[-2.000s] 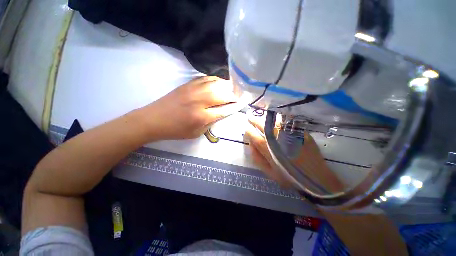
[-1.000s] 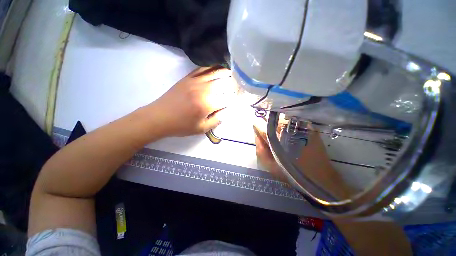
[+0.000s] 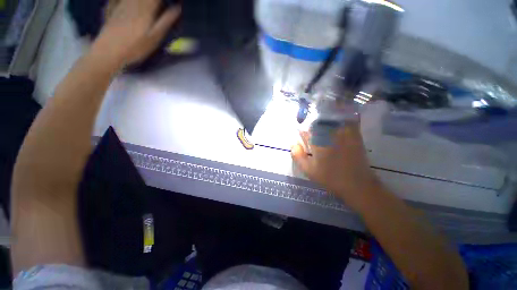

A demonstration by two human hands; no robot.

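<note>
Black cloth lies at the top centre, blurred, with a corner hanging down towards the needle area and a small yellow label on it. My left hand is on this cloth at the upper left, near the frame's top edge; its fingertips are blurred and I cannot tell if they grip it. My right hand is on the table just below the machine head, fingers bent; I cannot see anything held. A small tan curved item lies beside the cloth corner.
A ruler tape runs along the table's front edge. Another black piece with a yellow label hangs over the front edge at lower left. Blue baskets show at the bottom right. The machine's body fills the right.
My left hand has moved from the needle area to the upper left, and the black cloth has shifted. The large curved chrome bar no longer shows in front of my right hand.
</note>
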